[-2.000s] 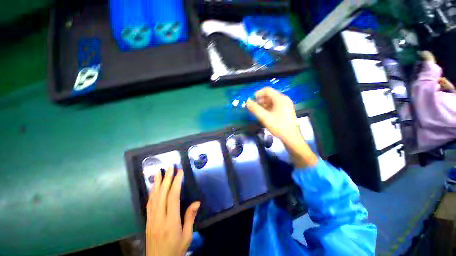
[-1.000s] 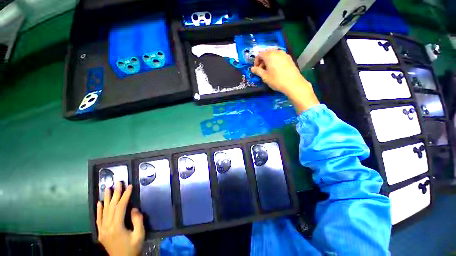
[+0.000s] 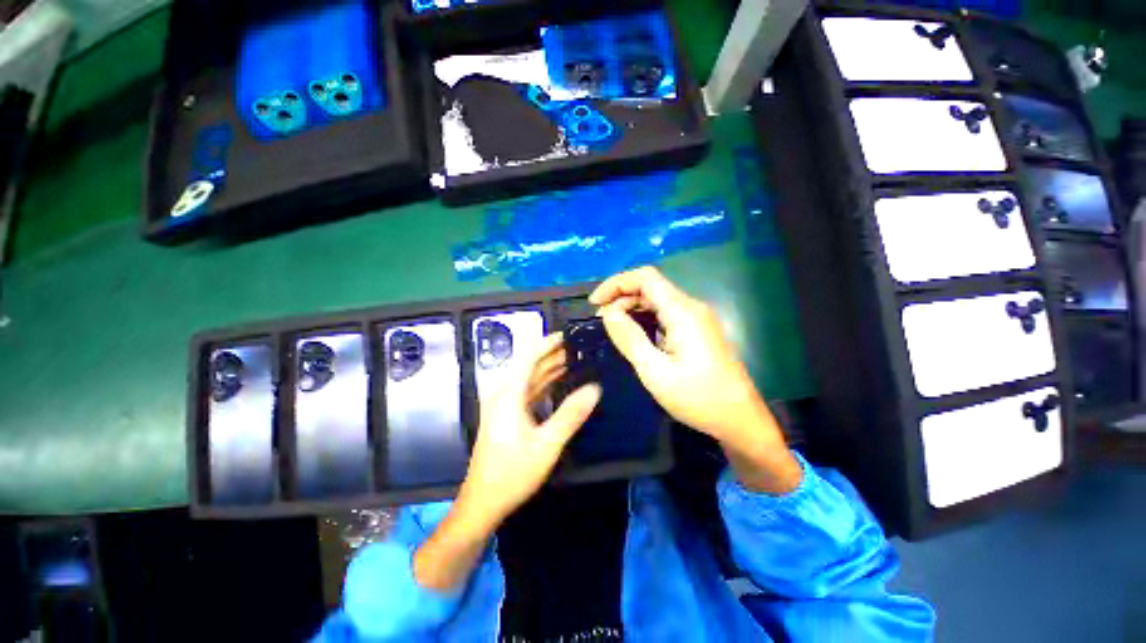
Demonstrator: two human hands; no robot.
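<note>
A black foam tray (image 3: 287, 500) lies on the green bench, with phone back covers side by side in its slots. The leftmost cover (image 3: 241, 427) shows dark camera spots at its top. My left hand (image 3: 534, 421) is over the right part of the tray, fingers bent at the dark rightmost cover (image 3: 622, 408). My right hand (image 3: 679, 358) is at that cover's top end, thumb and forefinger pinched together. Whether a small piece is between the fingertips cannot be told. The hands hide part of this cover and its neighbour.
Two black boxes (image 3: 302, 189) with blue film pieces (image 3: 312, 75) stand at the far side. Flat blue film strips (image 3: 591, 239) lie beyond the tray. A pale metal post (image 3: 750, 57) slants beside the boxes. Stacked trays (image 3: 867, 289) with white covers stand at the right.
My left hand has moved right from the leftmost cover to the rightmost. My right hand has come back from the parts box to the tray. The view has shifted.
</note>
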